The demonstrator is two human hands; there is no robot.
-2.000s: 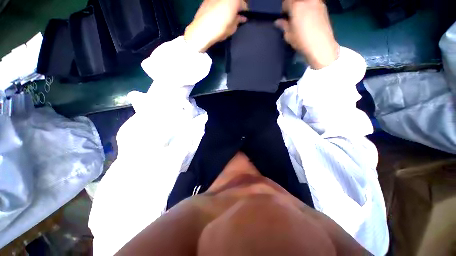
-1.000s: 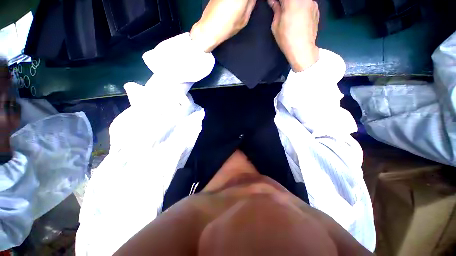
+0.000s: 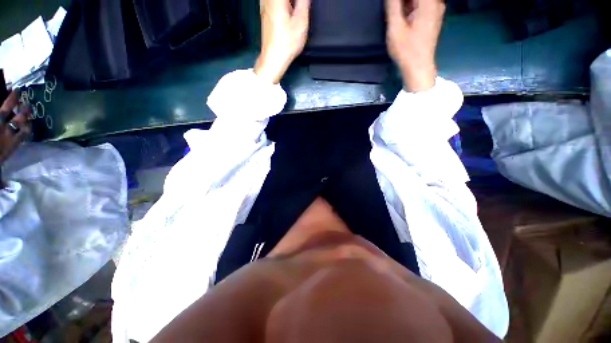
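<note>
A black piece [image 3: 348, 30] lies on the dark-green bench in front of me, cut off by the top edge of the picture. A narrow black flap [image 3: 347, 72] shows at its near side. My left hand [image 3: 285, 33] is at its left side and my right hand [image 3: 414, 37] at its right side, holding it between them. Both hands are partly cut off by the top edge, and the right is slightly blurred. Most fingertips are hidden.
Part-formed black pieces [image 3: 100, 47] lie at the left of the bench [image 3: 181, 107]. White cards [image 3: 27, 50] and metal rings [image 3: 39, 107] are at far left beside a person's hand [image 3: 13, 124]. Dark pieces [image 3: 532, 20] lie at upper right. A pale sleeve [image 3: 542, 144] and a carton [image 3: 569, 288] are at right.
The black piece was upright over the bench edge, then turned with a corner toward me. Now it sits square and farther back. My hands have moved apart to its two sides.
</note>
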